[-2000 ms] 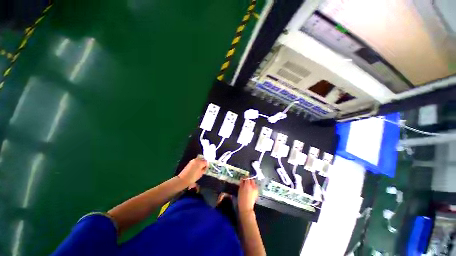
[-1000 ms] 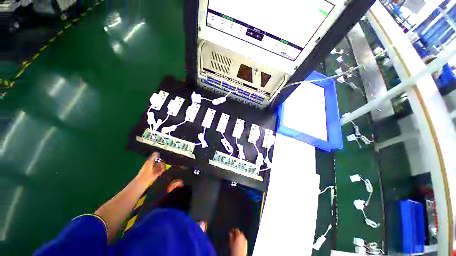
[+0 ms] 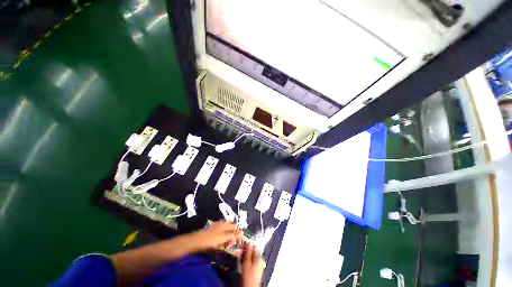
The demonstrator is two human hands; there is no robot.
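Note:
My left hand (image 3: 223,234) and my right hand (image 3: 251,261) are bare and close together at the right test board (image 3: 226,246), at the black bench's front edge. Their fingertips are small and blurred among thin white leads; I cannot tell what they grip. Several off-white outlet strips (image 3: 226,178) stand in a row behind. White adapters (image 3: 134,141) are plugged into some strips, including those at the left end. Bundled white output cords (image 3: 227,211) lie in front. Leads reach the left test board (image 3: 140,208).
The beige tester (image 3: 252,115) stands behind the bench below a bright monitor (image 3: 303,45). One corded adapter (image 3: 194,140) lies before it. A white sheet (image 3: 309,241) and blue tray (image 3: 379,185) are at right. Beyond, the green conveyor (image 3: 376,252) carries corded adapters.
My left hand has moved right from beside the left board to the right board. My right hand has risen from low beside my body to the same board. The view has shifted.

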